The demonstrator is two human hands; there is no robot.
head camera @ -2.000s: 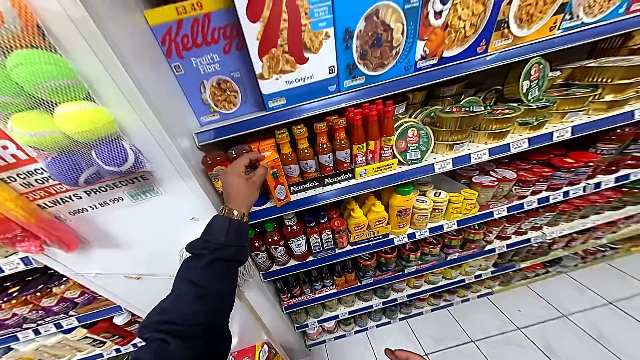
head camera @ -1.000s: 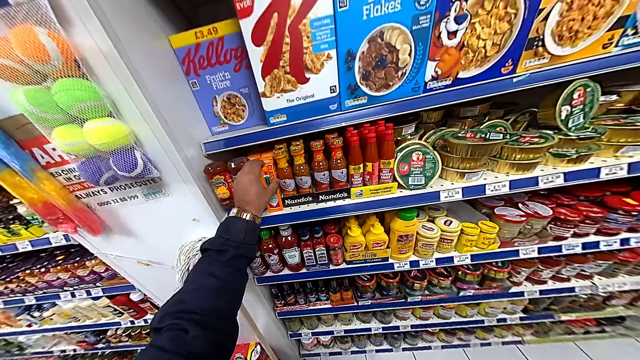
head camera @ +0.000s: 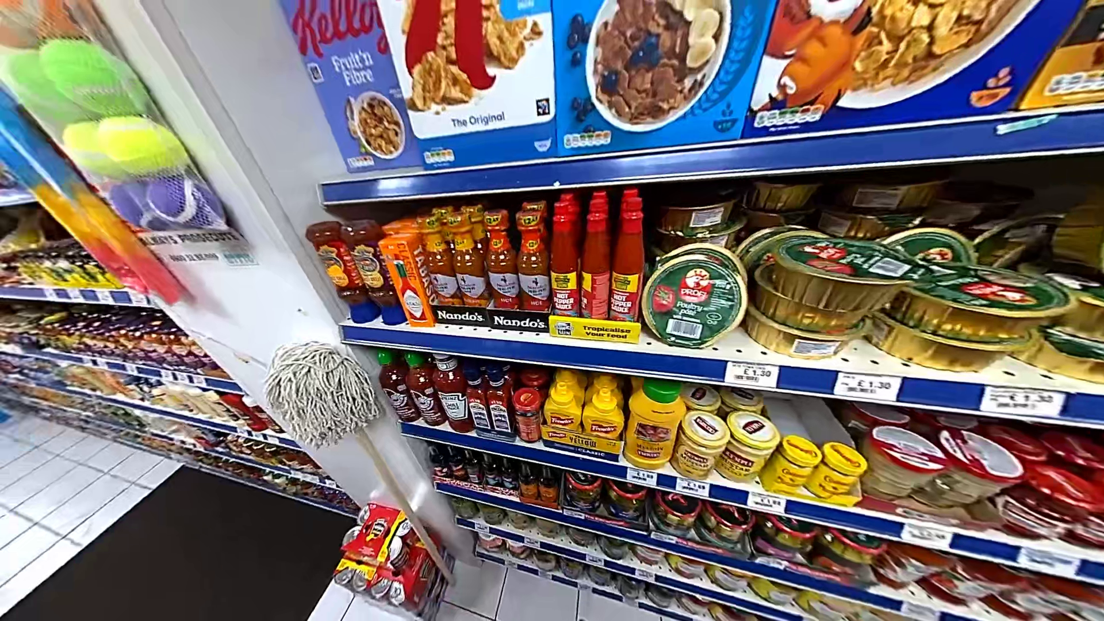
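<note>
Neither of my hands shows in the head view now. On the upper sauce shelf, an orange Tabasco box (head camera: 408, 278) stands upright between dark red sauce bottles (head camera: 368, 269) and Nando's sauce bottles (head camera: 503, 263). Red hot pepper sauce bottles (head camera: 597, 259) stand to their right, beside a tilted poultry pâté tin (head camera: 695, 297). More gold foil tins (head camera: 806, 293) are stacked farther right. One shelf down are a green-capped mustard bottle (head camera: 653, 424), small yellow mustard bottles (head camera: 583, 410) and mustard jars (head camera: 700, 442).
A string mop (head camera: 321, 392) leans head-up against the white end panel (head camera: 233, 172). At its foot are shrink-wrapped cans (head camera: 388, 556). Netted tennis balls (head camera: 129, 142) hang at left, above a dark floor mat (head camera: 185, 543). Cereal boxes (head camera: 479, 78) line the top shelf.
One second ago a hand in a dark sleeve was at the orange Tabasco box; it has left the view. The box stands on the shelf, and the mop is now fully uncovered.
</note>
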